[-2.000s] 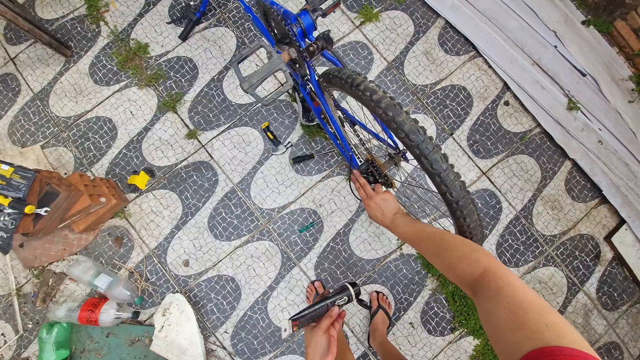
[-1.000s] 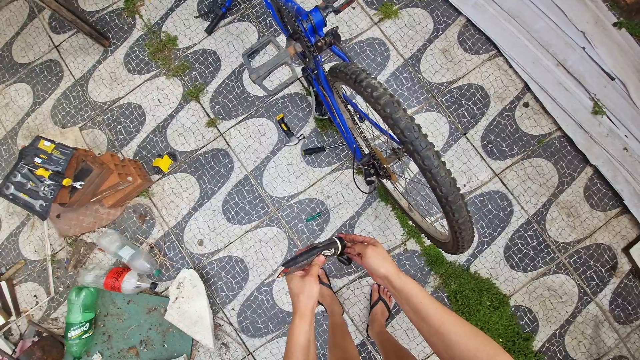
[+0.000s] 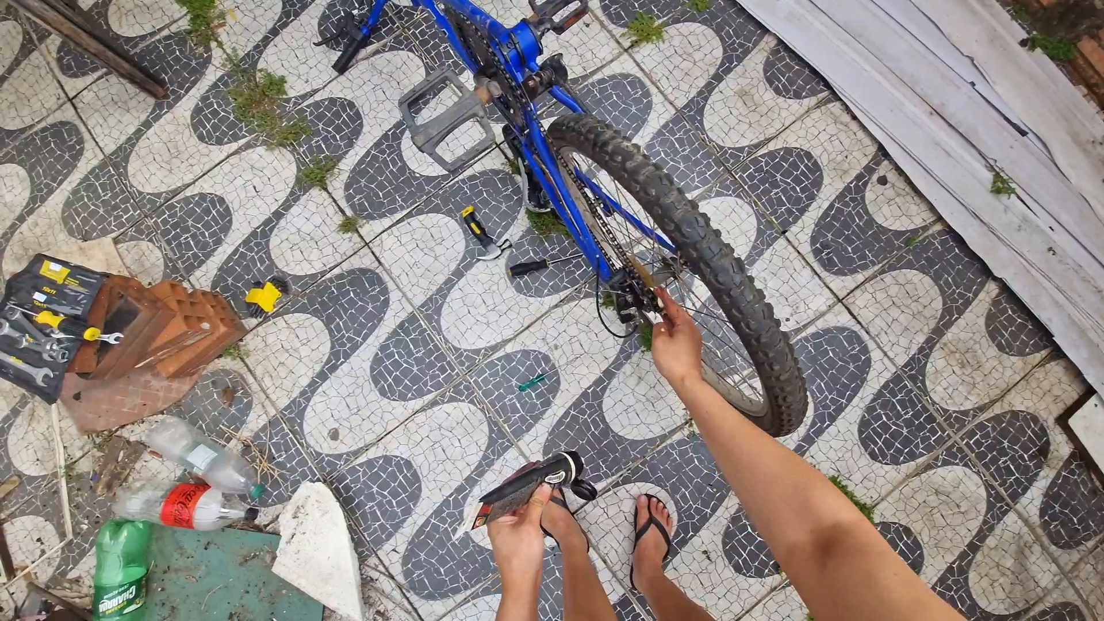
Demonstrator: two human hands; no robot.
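Note:
A blue bicycle (image 3: 565,203) lies with its knobby rear tire (image 3: 690,216) toward me. My right hand (image 3: 676,341) is at the rear hub, its fingertips on or beside the sprockets and rear derailleur (image 3: 634,297); whether they grip anything is hidden. Near my feet, my left hand (image 3: 519,539) holds a black tube-like container (image 3: 533,485) with a black cap and a white mark. On the paving left of the wheel lie a yellow-and-black handled tool (image 3: 483,233) and a black-handled screwdriver (image 3: 539,266). A small green object (image 3: 532,382) lies nearer to me.
At left, a tool pouch with wrenches (image 3: 39,323) rests against hollow clay bricks (image 3: 159,323), beside a yellow-and-black item (image 3: 264,297). Plastic bottles (image 3: 185,504), a green board (image 3: 224,573) and a white slab (image 3: 319,548) lie at lower left. Grey sheets (image 3: 957,129) edge the upper right.
My right hand was at the rear hub, came to the black container's capped end a second ago, and is back at the hub now. My left hand keeps hold of the container.

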